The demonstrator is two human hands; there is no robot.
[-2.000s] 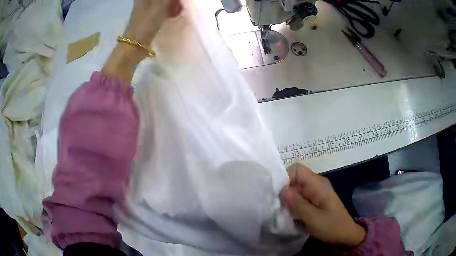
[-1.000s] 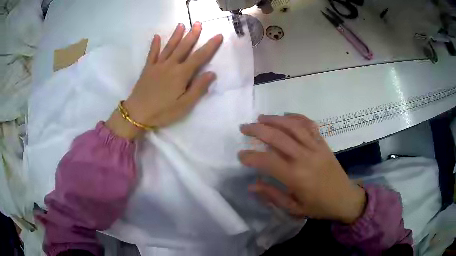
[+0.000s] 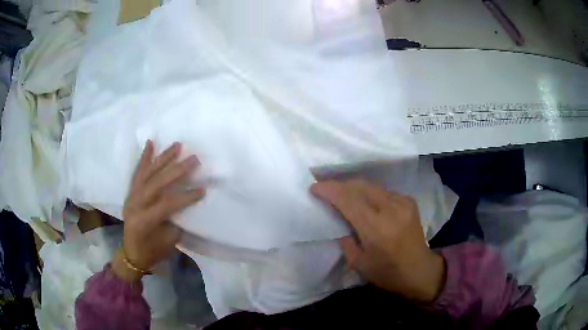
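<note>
A large white fabric piece [image 3: 232, 135] lies over the table front and hangs over its edge towards my lap. My left hand [image 3: 158, 206] rests flat on its lower left part, fingers spread and slightly blurred. My right hand [image 3: 380, 232] is at the cloth's lower right; its thumb and fingers are around the cloth edge, with some fingertips hidden. A fold runs diagonally across the cloth above my right hand.
Cream-white cloth heaps [image 3: 39, 122] lie at the left. A tan ticket [image 3: 137, 9] shows at the top. Pink-handled snips [image 3: 506, 22] lie at upper right. A printed ruler scale [image 3: 477, 117] runs along the table. More white cloth [image 3: 535, 238] is at lower right.
My left hand has moved down and left from near the needle area. My right hand has moved slightly down and now holds the cloth edge. The view has shifted, and the machine foot has left it.
</note>
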